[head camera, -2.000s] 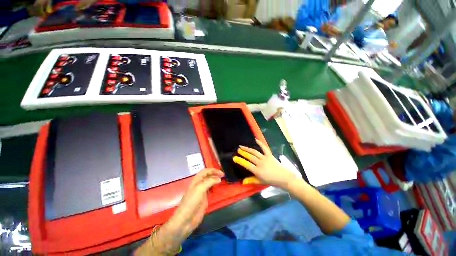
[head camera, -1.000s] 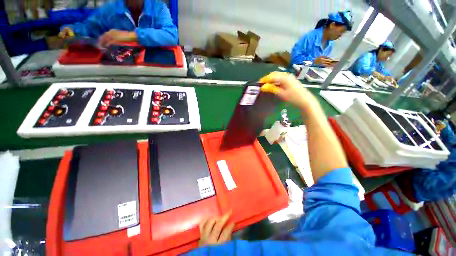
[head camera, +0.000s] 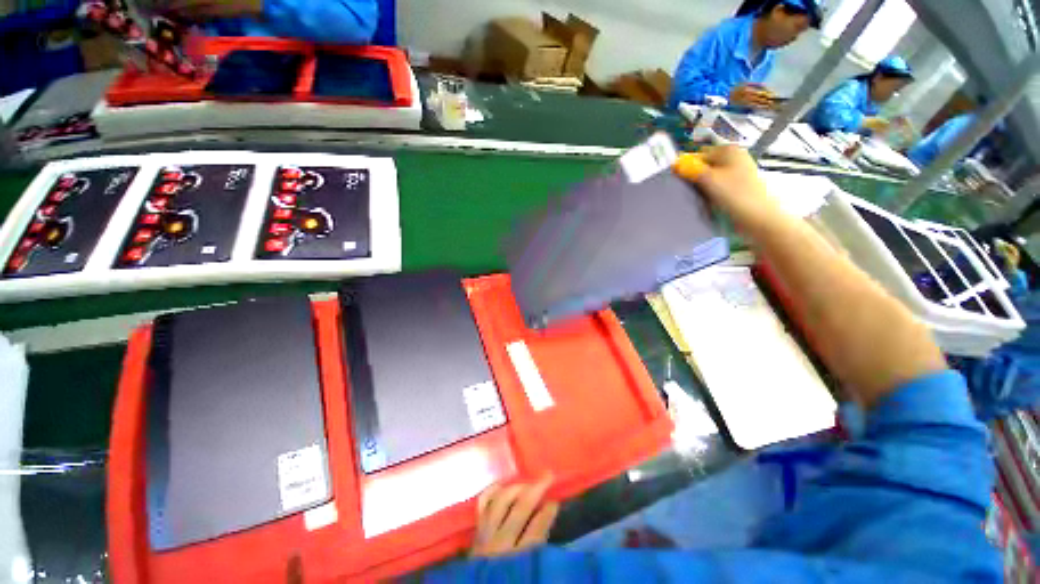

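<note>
My right hand holds a tablet by its upper right corner, tilted in the air above the right recess of the red foam tray. Its grey back with a white label faces me. A yellow finger cot shows on my right hand. My left hand rests on the tray's near edge with its fingers a little apart, holding nothing. Two more tablets lie back side up in the tray, one at the left and one in the middle, each with a barcode label. The right recess holds only a white strip.
A white foam tray with three printed inserts lies on the green belt. A cream board lies at right, beside stacked white trays. Across the belt, a person handles a printed insert over another red tray. More people work at far right.
My right hand has moved right with the tablet, which has turned from nearly upright and edge-on to tilted with its back showing. The white tray has shifted left in view. My left hand stays on the edge.
</note>
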